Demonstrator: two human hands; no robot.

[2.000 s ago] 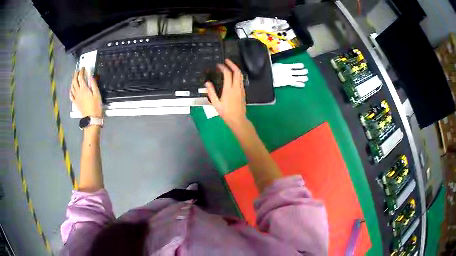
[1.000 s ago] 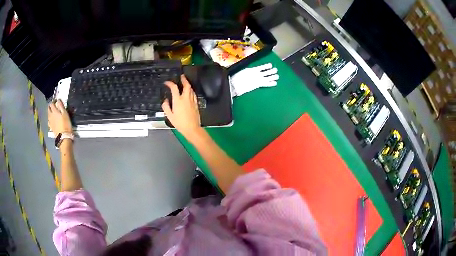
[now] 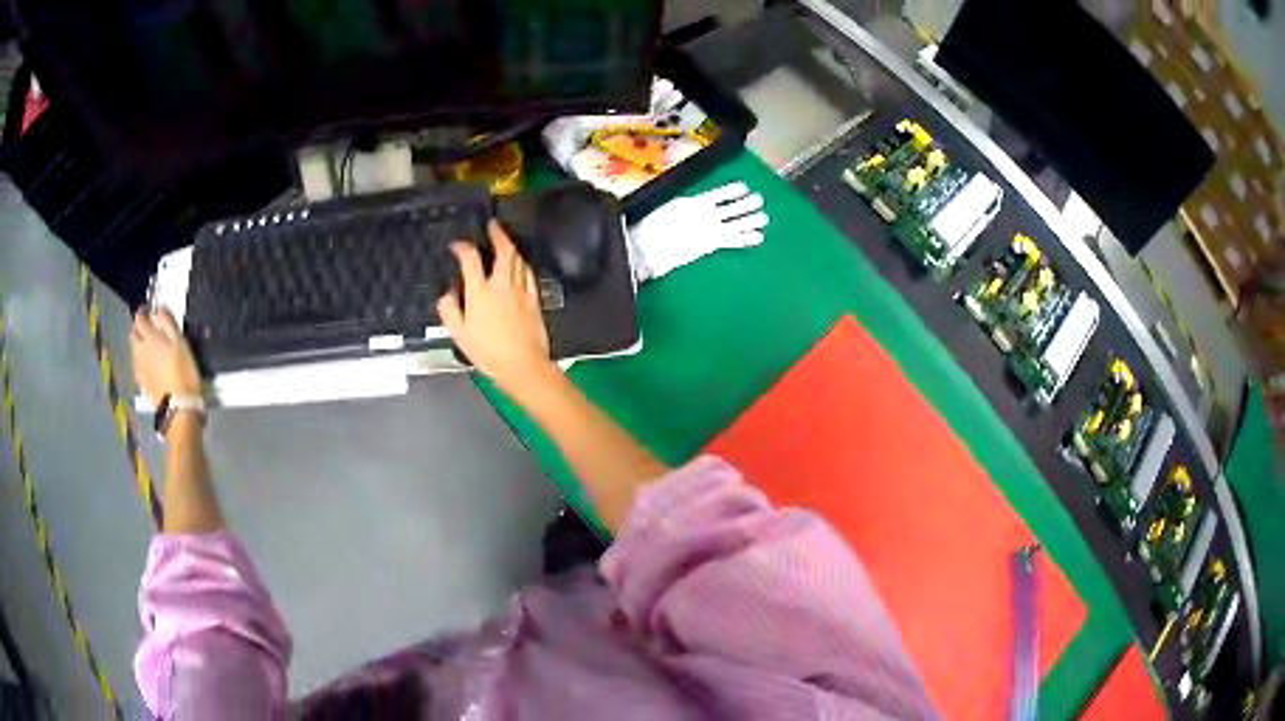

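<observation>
The black keyboard lies on a pale tray below a dark monitor. My left hand rests at the tray's left edge beside the keyboard; it wears a watch and holds no object that I can see. My right hand is over the keyboard's right end, fingers spread on or just above the keys. I cannot tell whether they press. The black mouse lies on a dark pad to the right of my right hand, not touched.
A white glove lies right of the mouse, below a black parts bin. Red mats and a purple strip lie on the green bench. Several line board assemblies stand on the dark conveyor at right.
The view has turned, so the keyboard and hands sit further left and lower, and more of the monitor shows. My right hand stays over the keyboard's right end; its fingers have shifted slightly.
</observation>
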